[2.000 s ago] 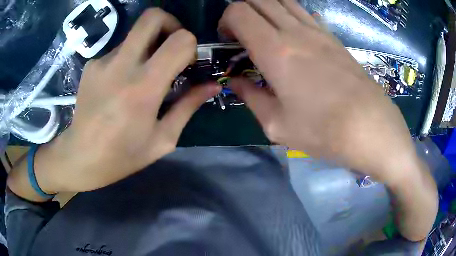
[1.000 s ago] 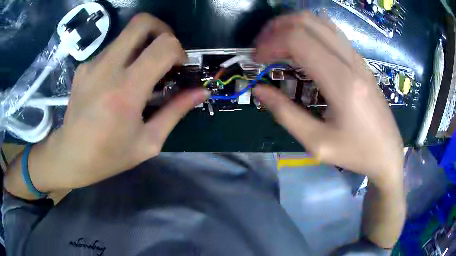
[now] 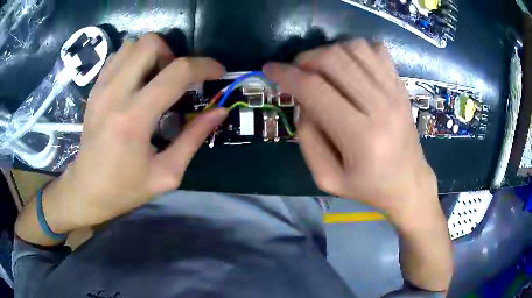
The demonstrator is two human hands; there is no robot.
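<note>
The long narrow power strip housing (image 3: 449, 110) lies across the dark mat, its middle partly covered by my hands. My left hand (image 3: 131, 110) grips the strip's left end, thumb in front and fingers behind. My right hand (image 3: 356, 110) is over the middle, its index fingertip and thumb pinching the blue wire (image 3: 236, 83), which arches up from near my left thumb. The yellow-green wire (image 3: 256, 106) curves below it toward my right hand. A bit of red-orange wire (image 3: 216, 98) shows beside the blue. What lies under my right palm is hidden.
A white mains plug (image 3: 85, 56) with a dark face and a coiled white power cord (image 3: 36, 148) in a clear plastic bag (image 3: 26, 87) lie on the left. A spare strip assembly (image 3: 408, 20) lies at the upper right. A pale edge strip (image 3: 508, 116) bounds the mat on the right.
The blue wire has gone from lying low to arching upward. The yellow-green wire now extends further right. My right hand has shifted slightly left and down. The strip appears lower in view.
</note>
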